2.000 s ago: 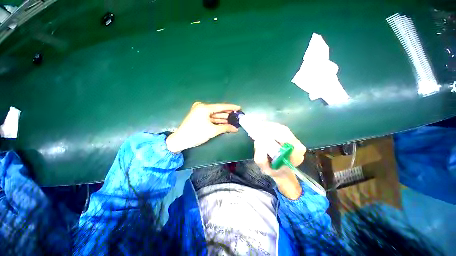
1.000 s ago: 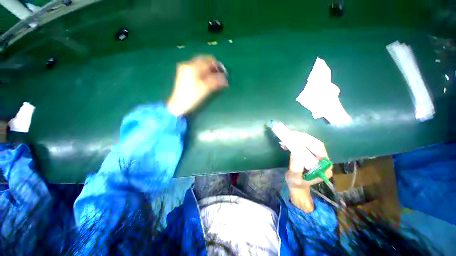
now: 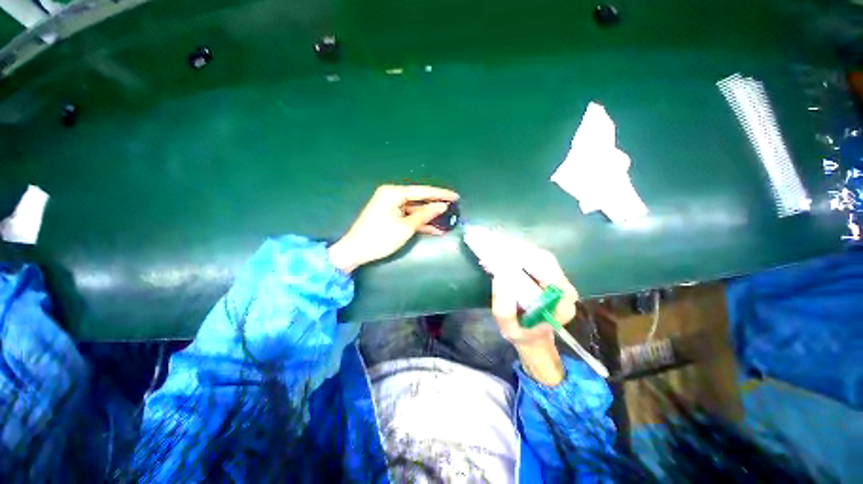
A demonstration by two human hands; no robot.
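Observation:
My left hand [image 3: 393, 225] pinches a small black round part [image 3: 448, 216] between thumb and fingers, just above the near part of the green belt [image 3: 284, 161]. My right hand [image 3: 530, 284] holds a whitish glue syringe [image 3: 484, 244] with its tip pointing up and left at the part. The tip is very close to the part; I cannot tell if they touch. A bright green cap [image 3: 541, 307] sits at the syringe's rear, and a pale air hose [image 3: 582, 352] trails from it down to the right.
More black parts [image 3: 326, 47] lie spaced along the far side of the belt. Crumpled white paper [image 3: 601, 170] lies right of my hands, white strips [image 3: 768, 146] farther right, and a smaller white piece [image 3: 26, 216] far left. A cardboard box [image 3: 677, 345] is below right. Blue sleeves show at both sides.
My left hand was blurred farther up the belt one second ago; it has come back near me with a black part. My right hand has moved left and slightly up, bringing the syringe to the part.

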